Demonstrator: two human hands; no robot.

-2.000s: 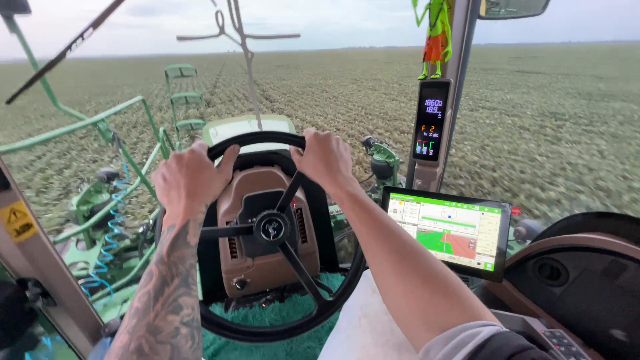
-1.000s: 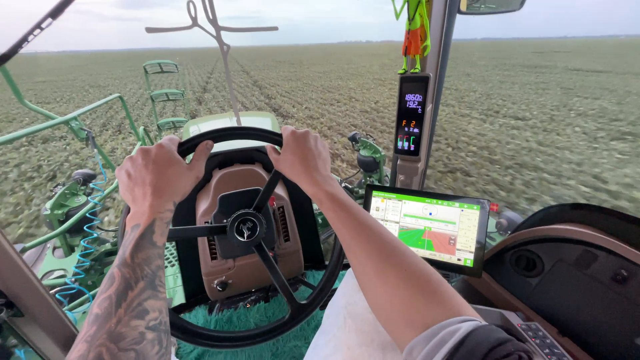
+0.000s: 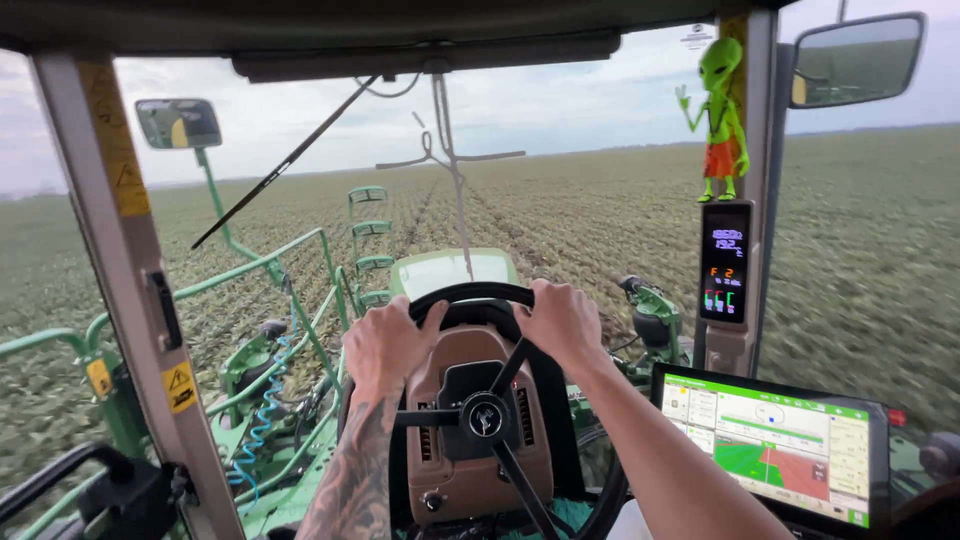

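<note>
A black steering wheel [image 3: 472, 289] with a leaping-deer emblem at its hub stands before me in a tractor cab. My left hand [image 3: 390, 341], its forearm tattooed, is closed around the upper left of the rim, with the thumb along the inner side. At the upper right of the rim, my right hand [image 3: 561, 322] grips it with curled fingers. Behind the wheel rises the brown steering column console [image 3: 480, 337]. To the right of my right forearm, a touchscreen monitor [image 3: 772, 442] shows a green and red field map.
A narrow display [image 3: 725, 262] is on the right pillar, below a green alien figure [image 3: 721, 112]. Outside are the pale green hood [image 3: 454, 274], green handrails [image 3: 247, 266], a coiled blue hose [image 3: 262, 420], a wiper [image 3: 285, 161], two mirrors [image 3: 178, 124] and a wide crop field [image 3: 600, 195].
The view has tilted up, bringing the cab roof edge and both mirrors into sight. Both hands remain on the upper rim of the wheel. The field's rows still run ahead of the hood.
</note>
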